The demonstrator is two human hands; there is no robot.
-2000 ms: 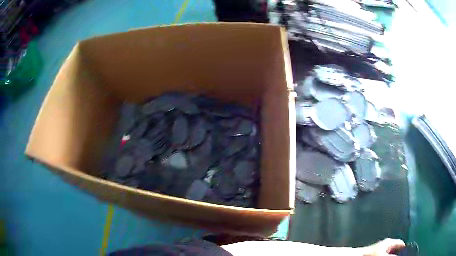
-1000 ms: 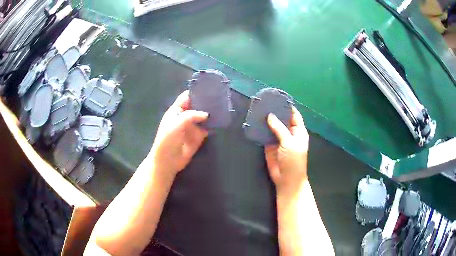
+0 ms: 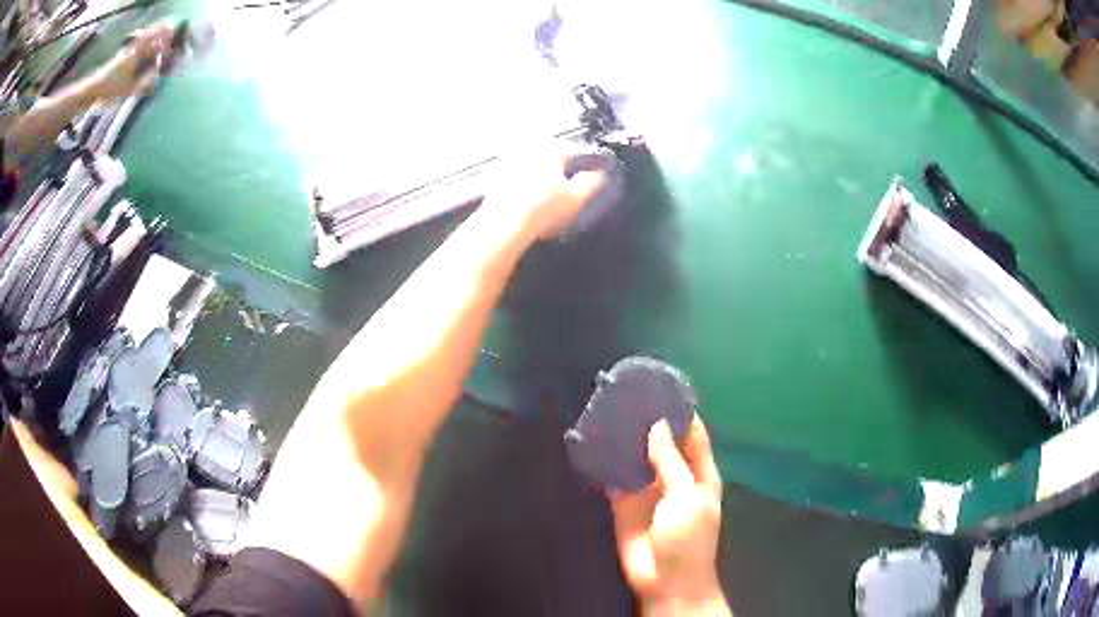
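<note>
My right hand holds a dark grey end cap upright over the front edge of the green table, thumb on its face. My left hand is stretched forward, partly washed out by glare. It holds a second grey end cap beside the end of a silver appliance body. The cap's outline is blurred, and my left fingers are mostly hidden. A dark cord bundle lies just beyond that hand.
Another appliance body lies at the right on the green table. Loose caps lie at lower left beside a carton edge, below stacked bodies. More caps are at lower right. Another person's hand is at upper left.
My left hand has moved forward with its cap, from the mat to the appliance body. My right hand still holds its cap, now lower in view. Another person's hand has appeared at upper left.
</note>
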